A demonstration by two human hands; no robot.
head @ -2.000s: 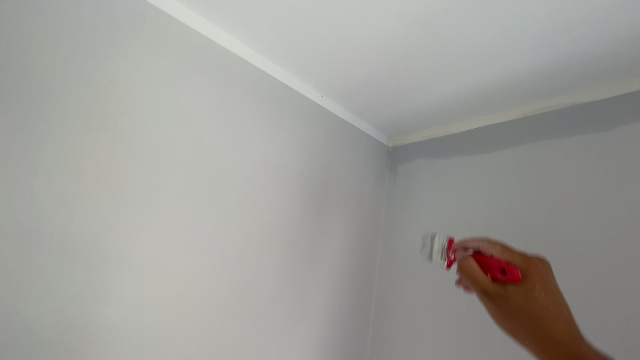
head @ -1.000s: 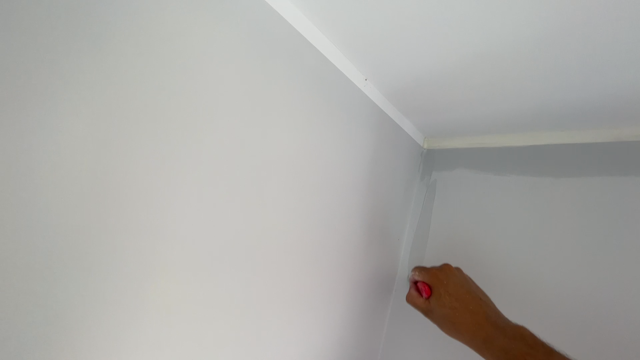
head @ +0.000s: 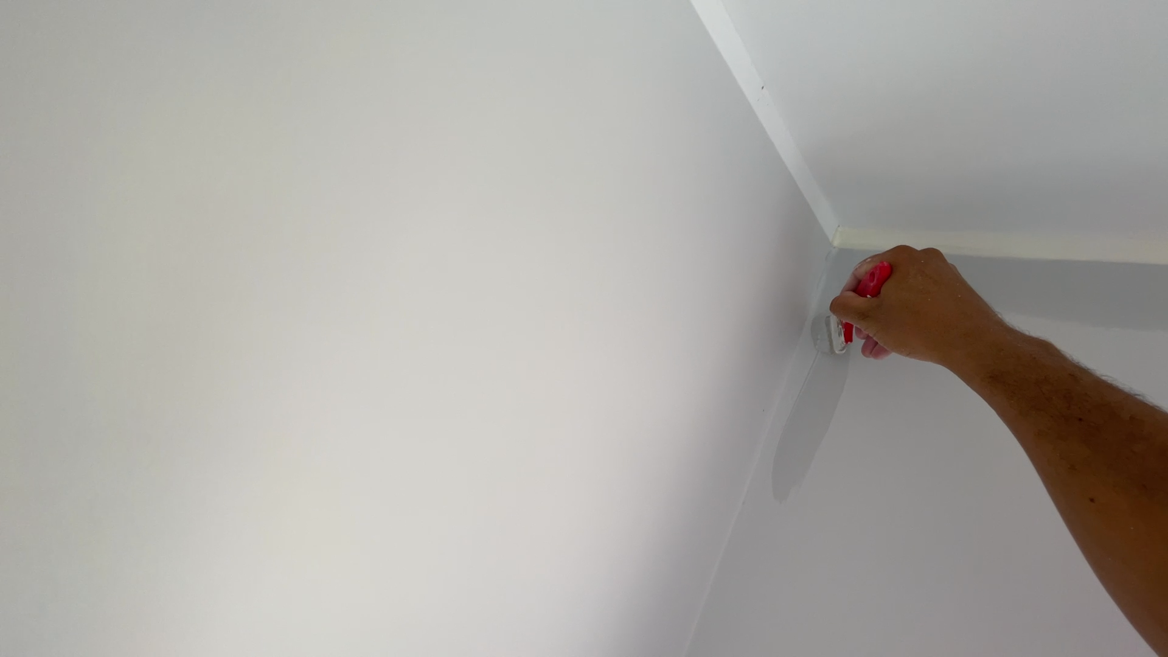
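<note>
My right hand (head: 903,306) grips a paintbrush (head: 873,280) by its red handle, high up near the corner where two walls meet the ceiling. The brush's pale, paint-smeared head lies at the corner line, left of my fingers, its bristles against or very close to the wall. Below the brush, a darker grey streak of paint (head: 808,433) runs down the right wall beside the corner. Another dark grey band (head: 1077,290) stretches along the top of that wall, partly hidden by my hand. My left hand is out of view.
A light grey wall (head: 411,319) fills the left side. White trim (head: 766,109) slopes down to the corner between this wall and the white ceiling (head: 967,109). Cream-coloured trim (head: 1022,245) edges the ceiling above the right wall (head: 958,511).
The brush went from off the wall to the corner, then up along it towards the ceiling. A dark grey streak now shows beside the corner, lower than before. The view has shifted.
</note>
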